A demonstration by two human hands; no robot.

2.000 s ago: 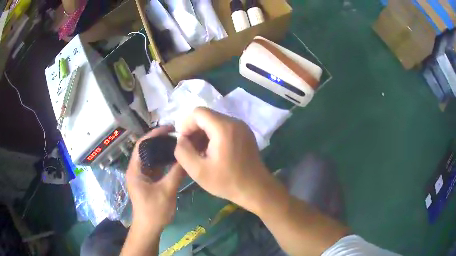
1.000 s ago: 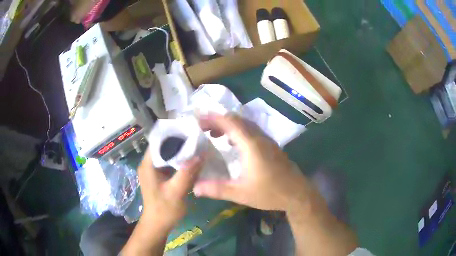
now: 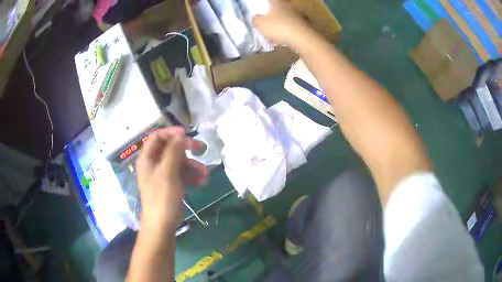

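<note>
The open brown carton (image 3: 247, 72) stands at the back of the bench with white-wrapped microphones (image 3: 219, 30) inside. My right hand (image 3: 280, 25) reaches into it and touches a white wrapping; its fingertips are partly hidden, so its grip is unclear. My left hand (image 3: 168, 162) is raised, slightly blurred, empty, with fingers apart, in front of the power supply. A crumpled heap of white wrapping sheets (image 3: 250, 143) lies between my hands. The white roll (image 3: 206, 154) with a round hole is just right of my left hand.
The power supply (image 3: 124, 99) with red digits stands at left, a circuit board (image 3: 110, 81) on top. My right forearm partly covers the white speaker (image 3: 300, 82). A thin white lead (image 3: 195, 213) hangs at the bench's front edge. A brown box (image 3: 448, 58) is at far right.
My right hand has moved from the wrapped microphone in front of me up into the carton. My left hand has let go of it. The two bare-looking microphones in the carton are now hidden.
</note>
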